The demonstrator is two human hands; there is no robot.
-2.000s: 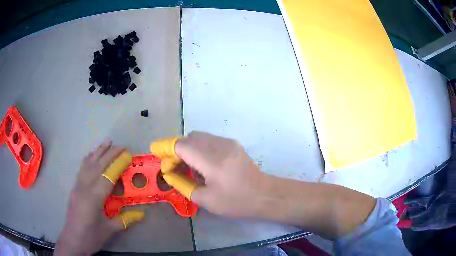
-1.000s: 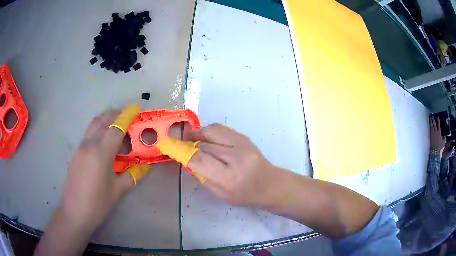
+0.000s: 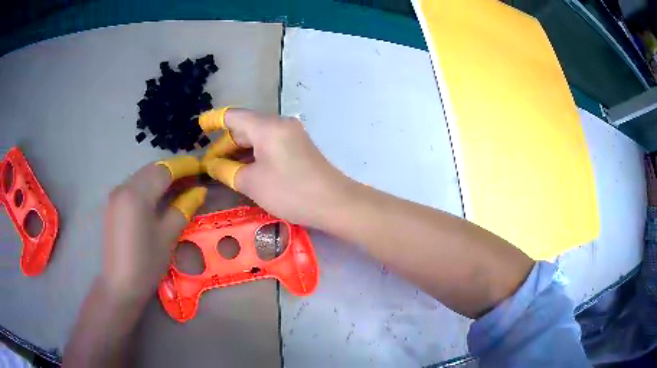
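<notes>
An orange-red controller grip shell (image 3: 238, 266) lies on the table, horns toward me, with a large hole each side and a smaller middle one. A small dark spot shows near its lower middle edge. My left hand (image 3: 140, 215) and my right hand (image 3: 277, 162), with yellow finger cots, meet fingertip to fingertip just above the shell's upper left. Whether a small part is between the fingertips cannot be told. A pile of small black parts (image 3: 173, 104) lies beyond the hands.
Another orange-red shell (image 3: 39, 223) lies at the far left. A large yellow sheet (image 3: 515, 129) lies on the right of the table (image 3: 360, 108). A table seam runs under the shell's right side. Part of a person in dark clothing shows at the right edge.
Both hands have let go of the shell, which now lies on the table. They have moved up toward the black pile. The single black part that lay apart no longer shows.
</notes>
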